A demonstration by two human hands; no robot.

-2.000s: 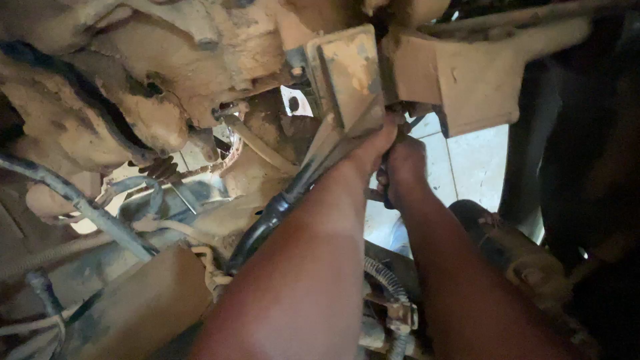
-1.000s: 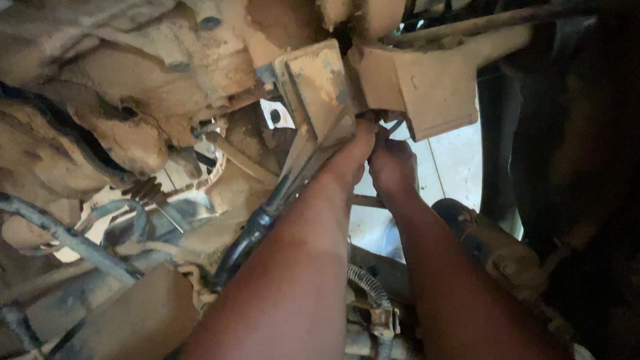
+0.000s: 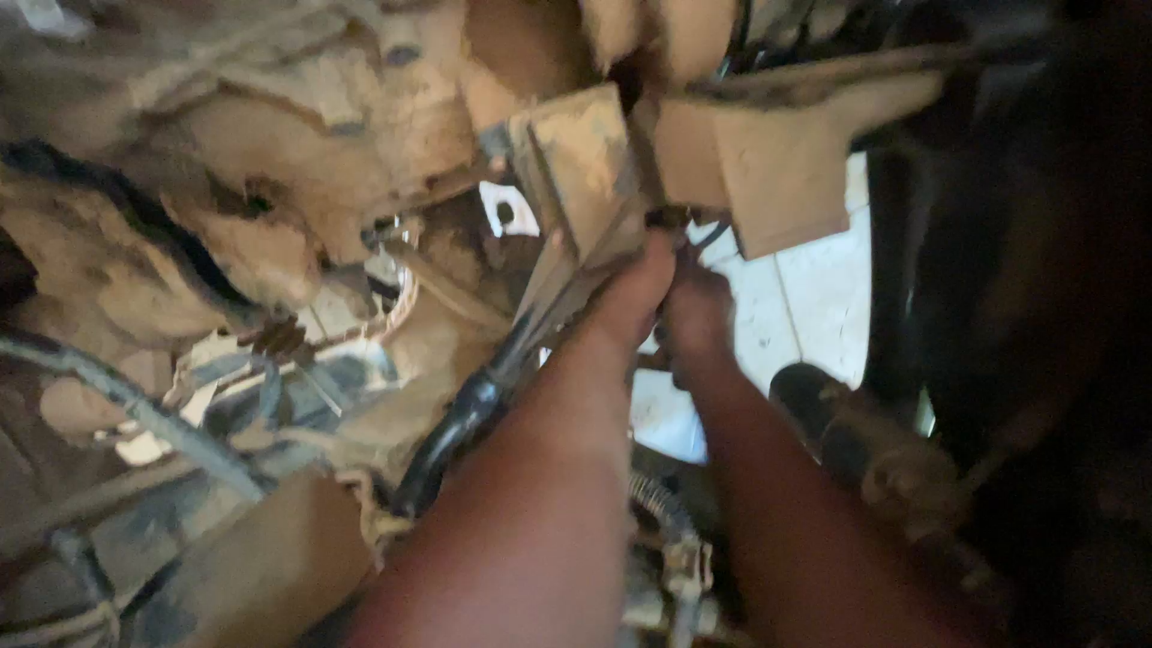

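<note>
Both my arms reach up the middle of the view into a gap among dust-covered vehicle parts. My left hand (image 3: 650, 270) lies beside the lower edge of a dusty metal bracket (image 3: 580, 157), its fingers mostly hidden. Close against it on the right is my right hand (image 3: 700, 301), below a box-shaped dusty metal part (image 3: 783, 171). A thin dark curved piece (image 3: 715, 234) shows just above the right hand. Blur and the parts hide what the fingers touch, and whether either hand holds anything cannot be told.
Left of my forearm runs a black hose (image 3: 450, 432); a grey hose (image 3: 144, 405) crosses the far left. A corrugated hose (image 3: 661, 504) lies between my forearms. Right of them is a dark cylindrical part (image 3: 810, 400). Pale floor tiles (image 3: 810, 297) show through the gap.
The view has shifted slightly. Both hands stay close together in the same gap; the dark curved piece by the right hand shows more plainly than two seconds ago.
</note>
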